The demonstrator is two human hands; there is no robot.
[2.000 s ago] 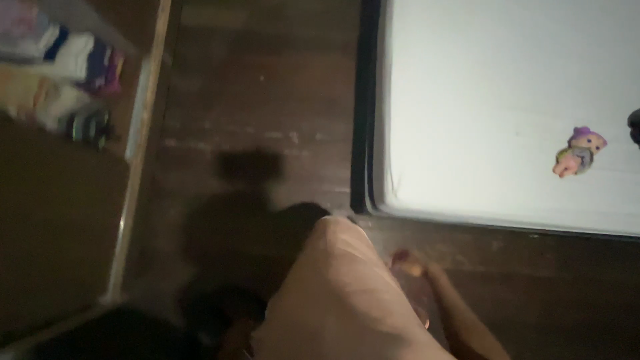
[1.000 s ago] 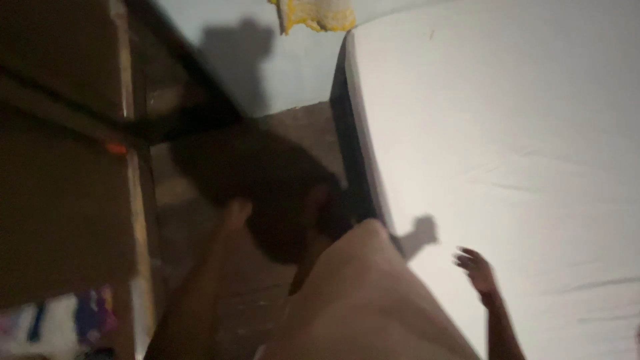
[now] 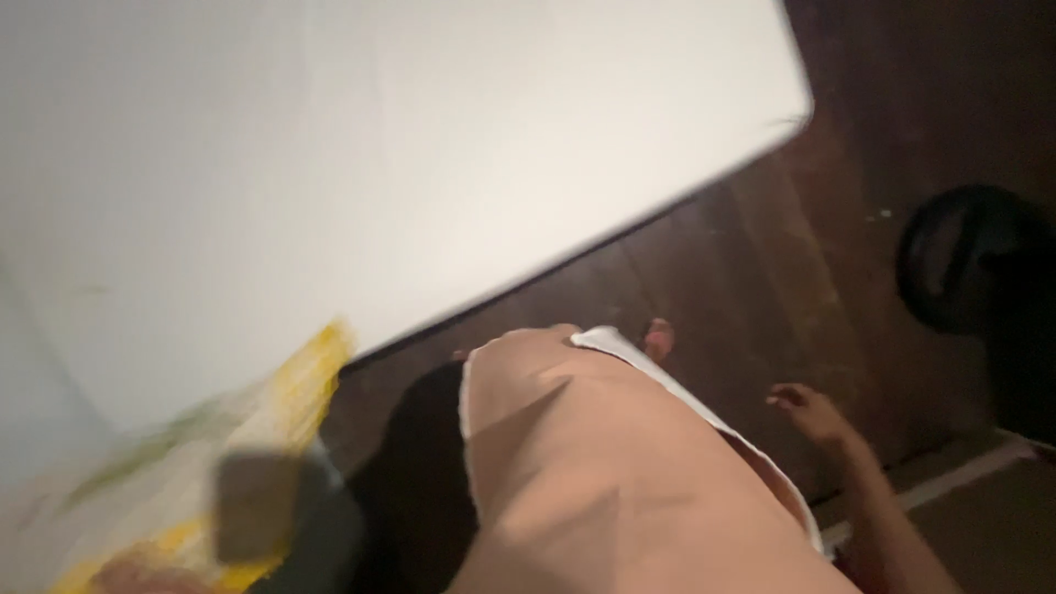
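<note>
My right hand (image 3: 813,412) hangs over the dark wooden floor at the lower right, fingers loosely curled and nothing held. At the bottom left edge, a blurred, skin-toned shape on a yellow, white and green cloth (image 3: 309,384) may be my left hand; its fingers and any hold on the cloth cannot be made out. The cloth lies against the near left corner of a mattress with a white cover (image 3: 462,157). My peach-coloured garment with a white edge (image 3: 610,462) fills the lower middle, and a bare foot (image 3: 658,340) shows beyond it.
Dark wooden floorboards (image 3: 742,272) run along the mattress edge. A dark round object (image 3: 949,260) stands on the floor at the right. A pale ledge or frame edge (image 3: 957,474) crosses the lower right. A dark shadow falls over the cloth and floor at left.
The view has swung strongly, and the mattress now lies at upper left. My right hand, over the mattress a second ago, is now over the floor. The yellow-edged cloth has come nearer.
</note>
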